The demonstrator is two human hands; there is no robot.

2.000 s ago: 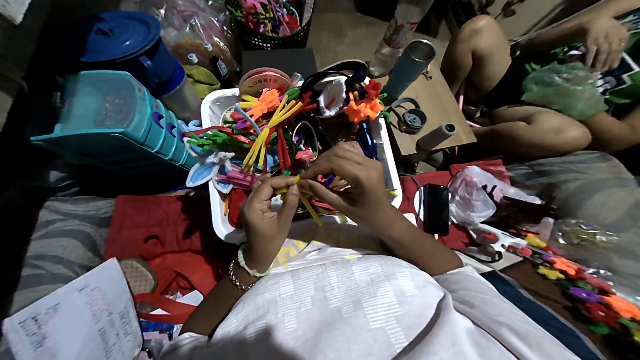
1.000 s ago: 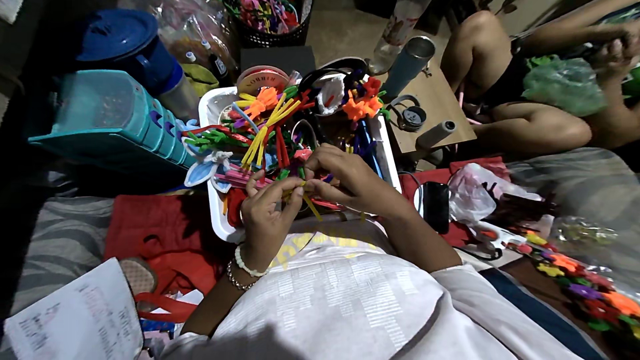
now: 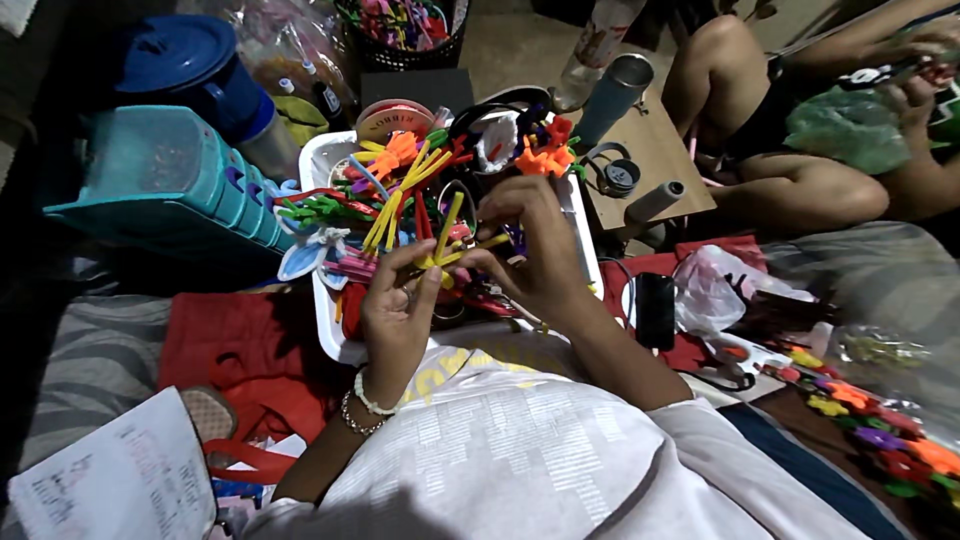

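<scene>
My left hand [image 3: 401,300] pinches a piece made of yellow pipe cleaners [image 3: 442,259] between thumb and fingertips, its stems spreading outward. My right hand [image 3: 529,251] is at the piece's right side, thumb beside a yellow stem, fingers curled above; whether it grips the stem I cannot tell. Both hands are over the near part of a white plastic tray [image 3: 330,341]. In the tray lie loose yellow pipe cleaners [image 3: 409,191], green ones [image 3: 322,212], orange fuzzy flowers [image 3: 396,154] and a ribbon spool [image 3: 395,120].
Teal plastic drawers [image 3: 150,161] stand left of the tray, a blue lidded bucket [image 3: 180,60] behind them. A tumbler [image 3: 615,97] stands on a small wooden table [image 3: 675,180]. A black phone [image 3: 655,311] lies at the right. Another person's legs [image 3: 787,187] are at the upper right.
My right hand has lifted and opened away from my left hand. The yellow stems now show spread between my hands, where my fingers mostly covered them before.
</scene>
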